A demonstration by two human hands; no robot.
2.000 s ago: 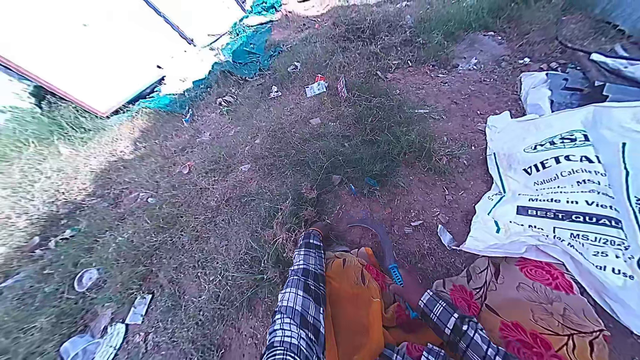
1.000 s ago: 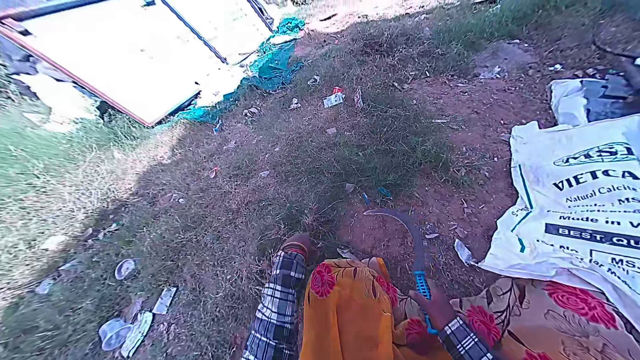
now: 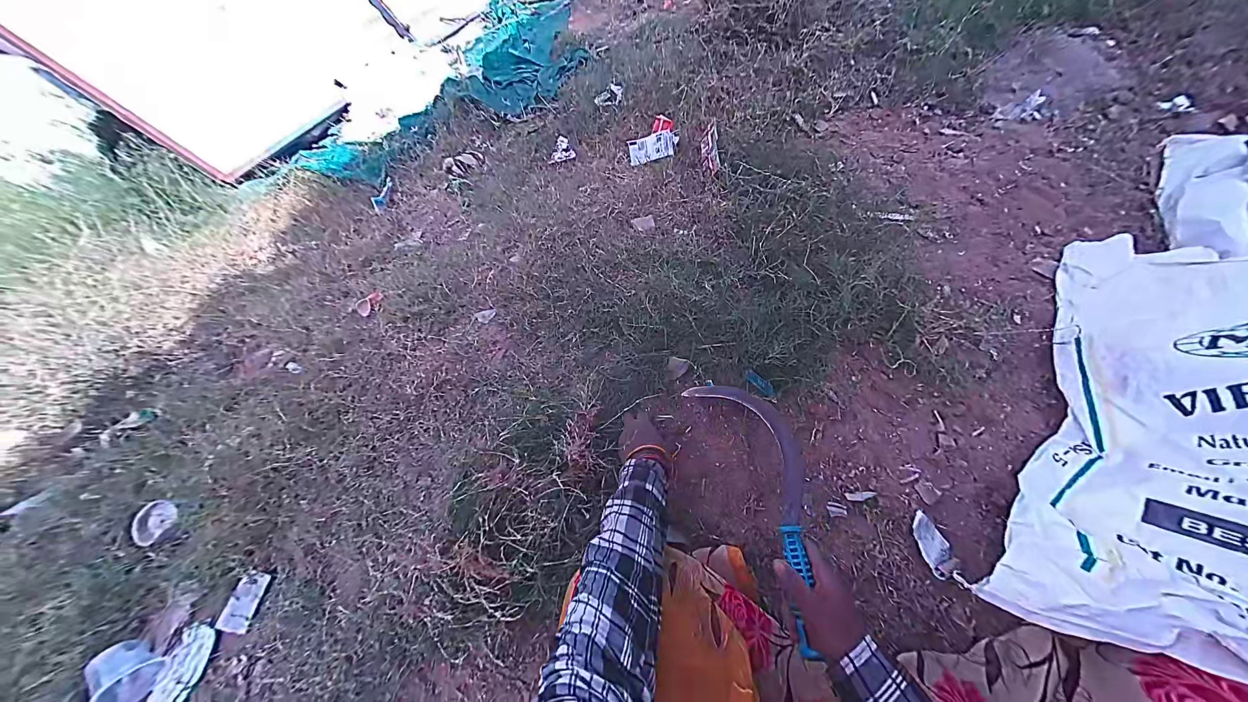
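My right hand (image 3: 825, 603) is closed around the blue handle of a sickle (image 3: 792, 458), at the lower middle of the view. The curved blade arcs upward, and its tip points left, a little above and to the right of my left hand (image 3: 642, 436). That hand reaches down to the ground at the edge of the low grass (image 3: 531, 487), beside bare reddish soil. Its fingers are small and partly hidden, so whether they grip any grass cannot be told. Both arms wear checked sleeves, and orange floral cloth (image 3: 697, 634) lies beneath them.
A white woven sack (image 3: 1102, 507) bearing print lies at the right. Plastic cups (image 3: 154, 524) and wrappers (image 3: 244, 603) litter the lower left. Paper scraps (image 3: 651, 148) and green netting (image 3: 512, 63) are farther off, near a bright white panel (image 3: 224, 78) with a reddish edge.
My left hand has moved forward from beside the orange cloth to the grass edge near the sickle tip. My right hand keeps its hold on the sickle.
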